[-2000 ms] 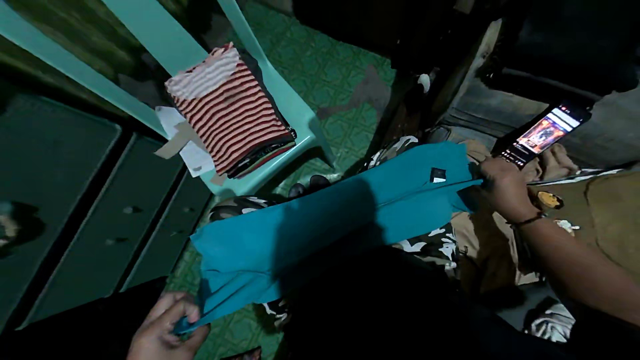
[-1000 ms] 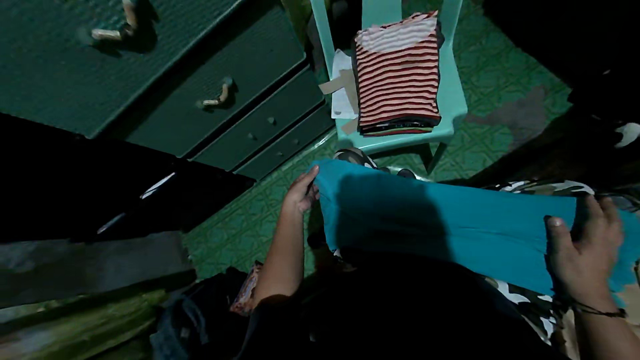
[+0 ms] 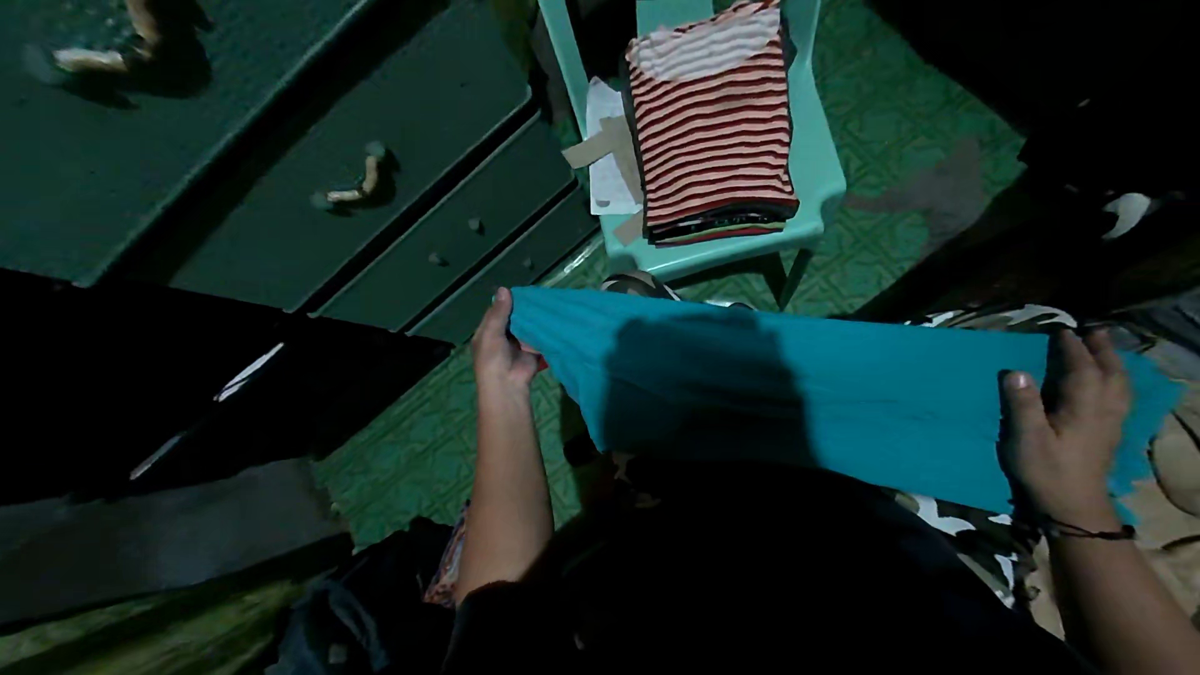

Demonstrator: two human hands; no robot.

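A teal cloth garment [image 3: 872,384], folded into a long strip, lies stretched across my lap with a dark shadow over its left half. My left hand [image 3: 504,345] grips its upper left corner between thumb and fingers. My right hand [image 3: 1069,422], with a thin dark bracelet at the wrist, rests on top near the right end, thumb and fingers spread. Camouflage-patterned cloth [image 3: 947,520] shows beneath the garment. Beyond it, a stack of folded clothes with a red-and-white striped one on top [image 3: 717,131] sits on a light green plastic chair [image 3: 820,187].
A dark green chest of drawers [image 3: 422,112] with handles stands at the left. White paper [image 3: 607,183] and brown cardboard pieces [image 3: 600,145] lie on the chair beside the stack. Dark clothing [image 3: 347,619] is piled at lower left. The floor has green patterned covering [image 3: 403,469].
The view has swung left. My right hand, which held the garment's right end two seconds ago, now lies spread on it. The phone seen near that hand earlier is out of view.
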